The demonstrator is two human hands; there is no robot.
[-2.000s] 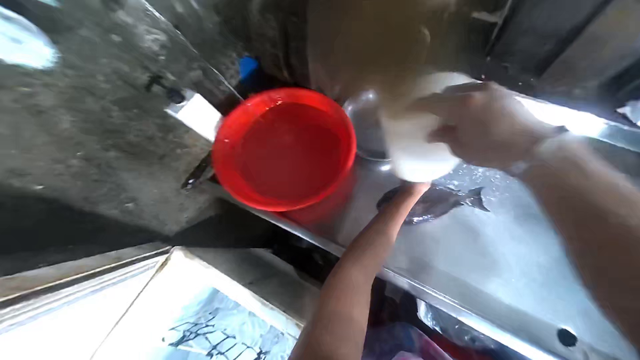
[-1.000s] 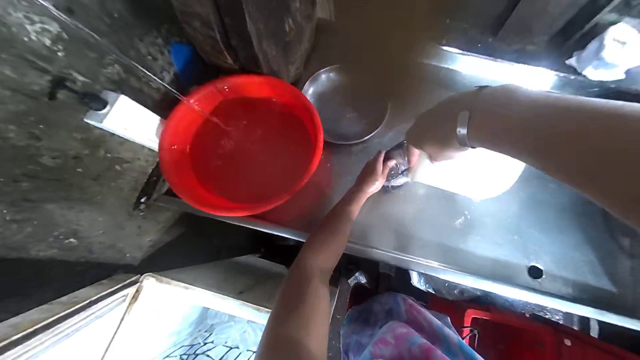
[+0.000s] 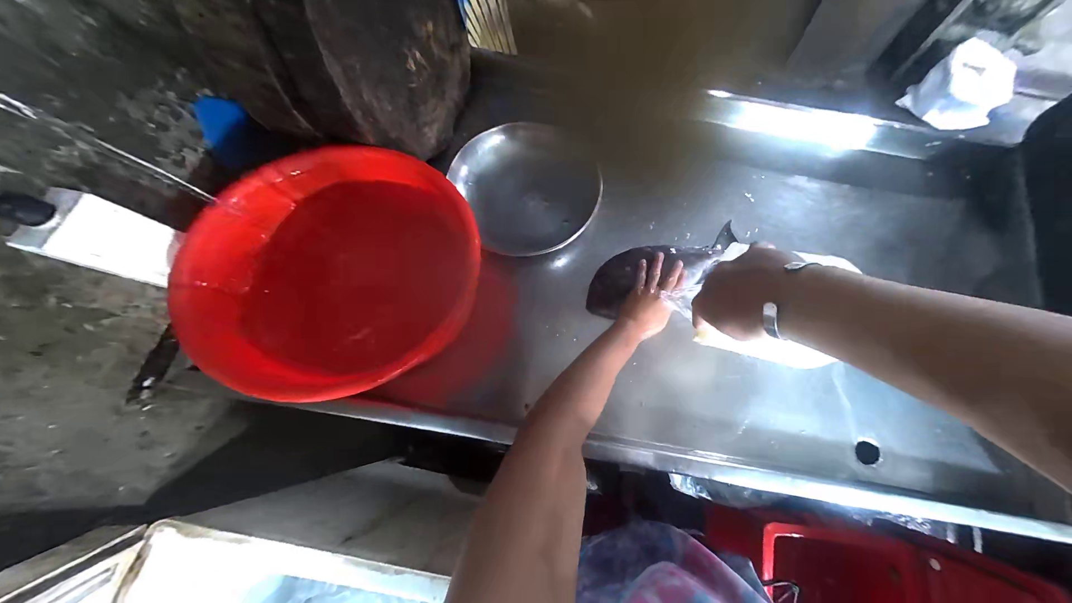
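Observation:
A dark fish (image 3: 615,280) lies on the stainless steel counter (image 3: 653,394), its tail pointing up and right. My left hand (image 3: 651,300) presses on the fish's side with the fingers spread. Just right of it, my right hand (image 3: 741,291) is closed by the fish's tail end; a white object (image 3: 791,350) lies under and beyond it, perhaps a board or bag, and some clear plastic or wet material shows between the hands. What the right hand grips is hidden.
A red plastic basin (image 3: 360,276) of water stands at left, beside a round metal tray (image 3: 528,188). Behind are a wooden block (image 3: 385,75) and a white plastic bag (image 3: 959,84). The counter has a drain hole (image 3: 868,452).
Two seconds ago my right hand held a white object up over the counter; now that hand is low by the fish. My left hand now lies spread on the fish. The view has shifted.

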